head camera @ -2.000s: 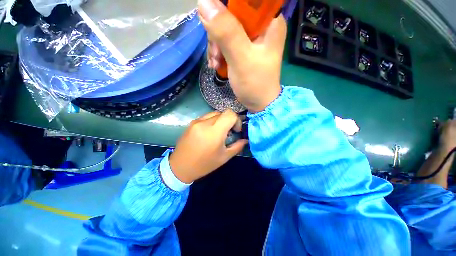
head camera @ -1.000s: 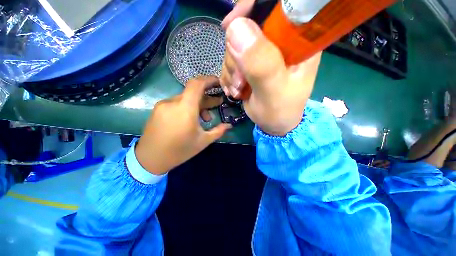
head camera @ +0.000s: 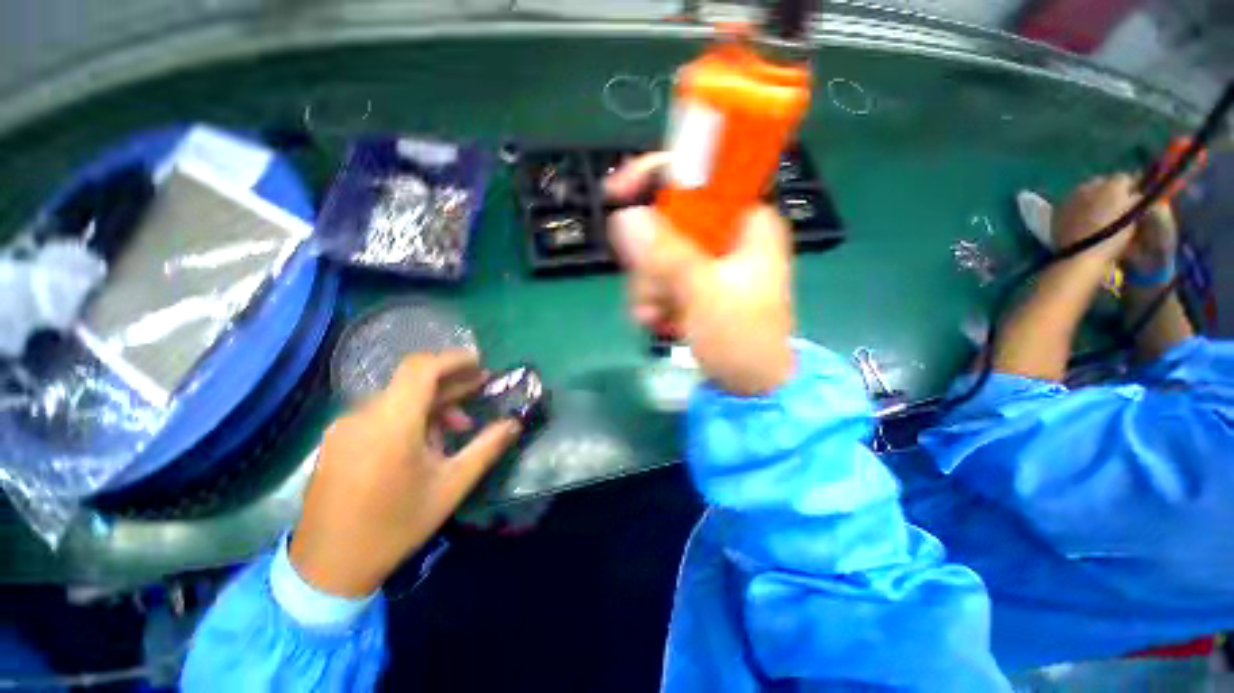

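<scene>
My left hand point(head camera: 393, 467) holds a dark device housing point(head camera: 516, 393) with shiny parts between thumb and fingers, near the bench's front edge. My right hand point(head camera: 717, 291) grips the orange electric screwdriver point(head camera: 731, 136), which is blurred. The screwdriver is away from the housing, up and to the right of it, and its tip is not clear. The round grey screw tray point(head camera: 393, 341) lies just behind my left hand and is partly covered by it.
A purple bin point(head camera: 413, 217) of small silver parts stands behind the screw tray. A black compartment tray point(head camera: 562, 251) lies behind my right hand. A blue reel point(head camera: 318, 291) with plastic and a grey sheet is at left. Another person's hands point(head camera: 1069, 257) and a black cord are at right.
My right hand and the screwdriver have moved away from the housing, to the right. The housing stays in my left hand. The view has shifted, bringing the purple bin into sight.
</scene>
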